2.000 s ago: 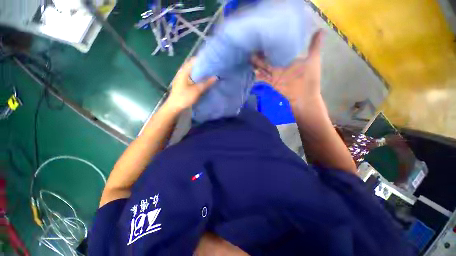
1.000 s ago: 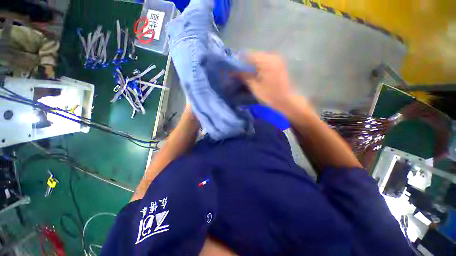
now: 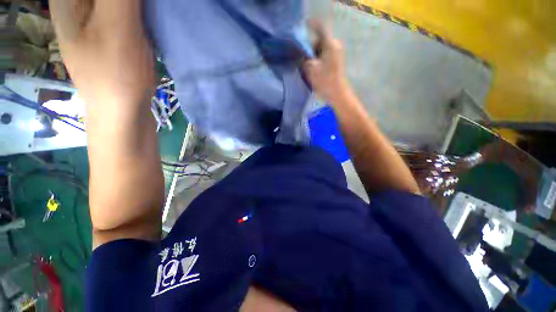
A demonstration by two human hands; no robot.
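A light blue denim jacket (image 3: 219, 79) hangs in front of my chest, blurred, its top cut off by the upper edge of the picture. My right hand (image 3: 323, 64) grips the jacket's right edge, fingers closed on the cloth. My left forearm is raised large and blurred at the left. My left hand is beyond the top edge, so its hold cannot be seen.
Ribbon cables (image 3: 164, 103) lie on the green bench (image 3: 177, 135) at the left, partly behind my forearm. A white machine (image 3: 24, 143) stands further left. A blue bin (image 3: 328, 134) is beyond my waist. A wire bundle (image 3: 436, 170) and another bench are at the right.
My left arm has risen out of the top of the picture. The jacket has spread wider and moved up. My right hand has moved slightly up and still holds cloth.
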